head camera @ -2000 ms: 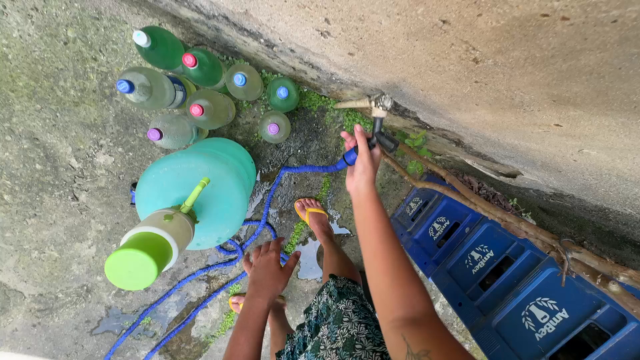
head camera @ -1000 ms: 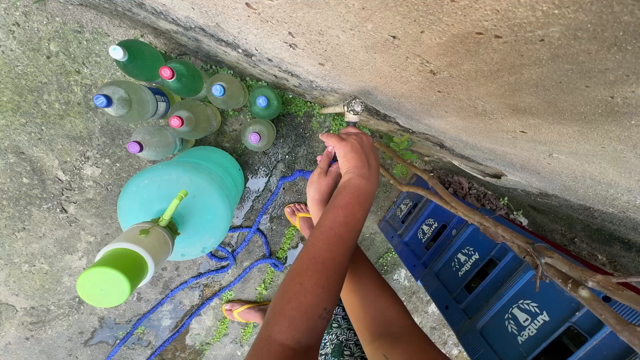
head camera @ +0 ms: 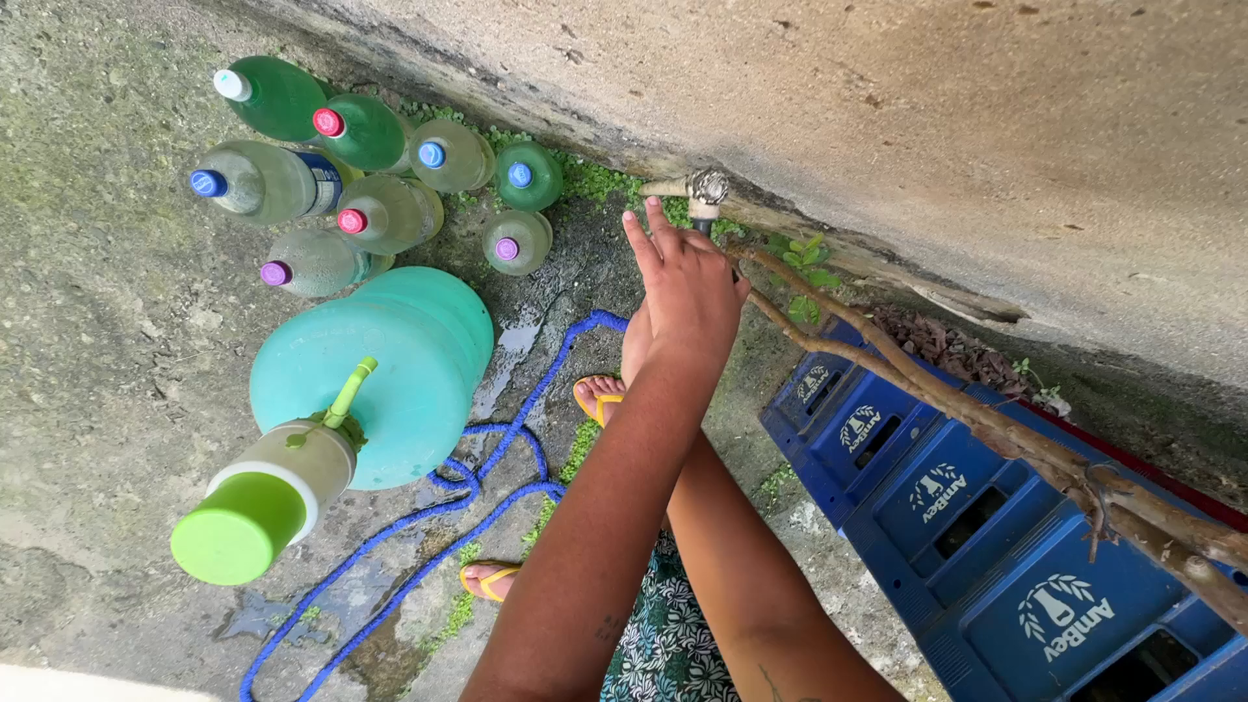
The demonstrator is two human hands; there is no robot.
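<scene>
At the foot of the wall a tap [head camera: 707,187] sticks out, with a dark hose connector [head camera: 702,225] below its outlet. My left hand [head camera: 687,283] lies over the connector end, its fingers spread toward the tap; what its palm touches is hidden. Beneath it, my right hand [head camera: 639,341] shows only in part, and its fingers and grip cannot be seen. The forearms cross, though which one belongs to which hand is hard to tell. A blue fabric-covered hose [head camera: 526,405] runs from behind the hands and loops over the wet concrete.
Several capped plastic bottles [head camera: 453,156] stand at the upper left. Near them is a turquoise water jug [head camera: 409,370] with a green-and-white pump dispenser [head camera: 292,468] on top. Blue crates [head camera: 936,497] line the right side, under long dry branches [head camera: 907,370]. The concrete wall [head camera: 877,127] bounds the top.
Two seconds ago one hand held the hose end by the tap and the other was low and apart. That other hand has come up to the tap, and the forearms now cross.
</scene>
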